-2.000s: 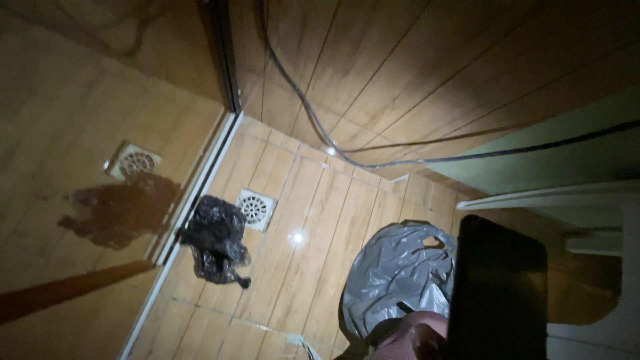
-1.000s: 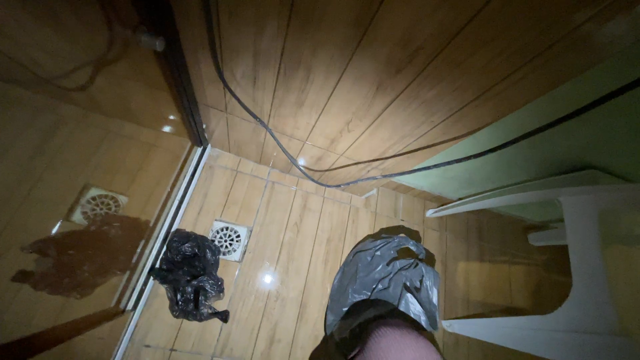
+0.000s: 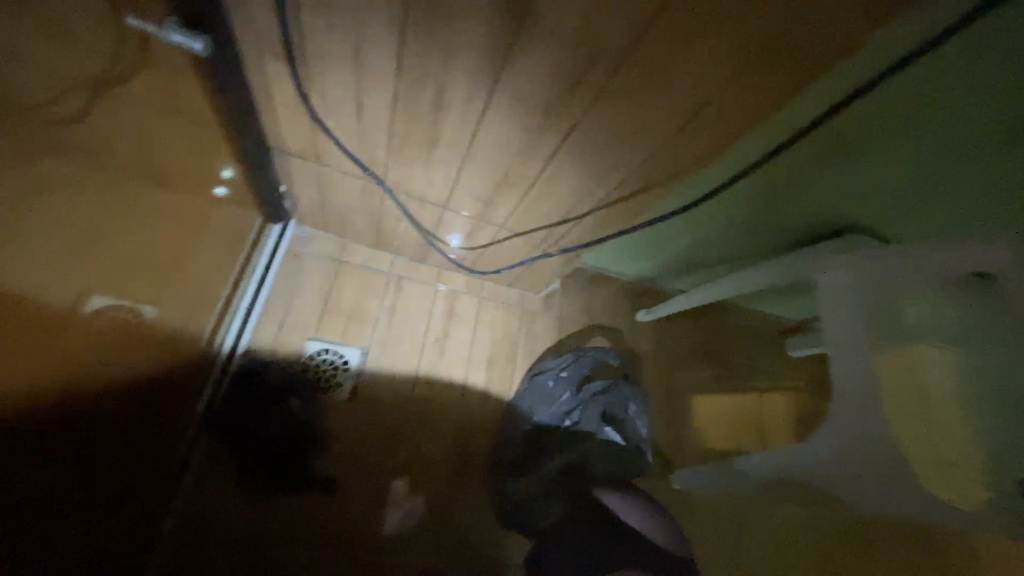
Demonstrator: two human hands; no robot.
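Observation:
Neither my left hand nor my right hand can be made out. At the bottom, a blurred patch of bare skin [image 3: 644, 516] beside dark cloth may be a leg; I cannot tell for sure. Just above it, a grey plastic bag [image 3: 588, 396] lies crumpled on the wood-look floor. A black plastic bag [image 3: 272, 424] sits in deep shadow at the lower left, close to the square floor drain [image 3: 332, 368]. The view is dim and blurred.
A glass panel [image 3: 104, 240] with a metal bottom track [image 3: 256, 292] stands at the left. A dark cable [image 3: 480, 272] hangs across the view before the wood-look wall. At the right is a pale plastic chair [image 3: 856, 400] by a green wall.
The dark phone-like object seen at the lower right two seconds ago is out of view. A broad shadow now covers the lower left, including the black bag. The view has shifted.

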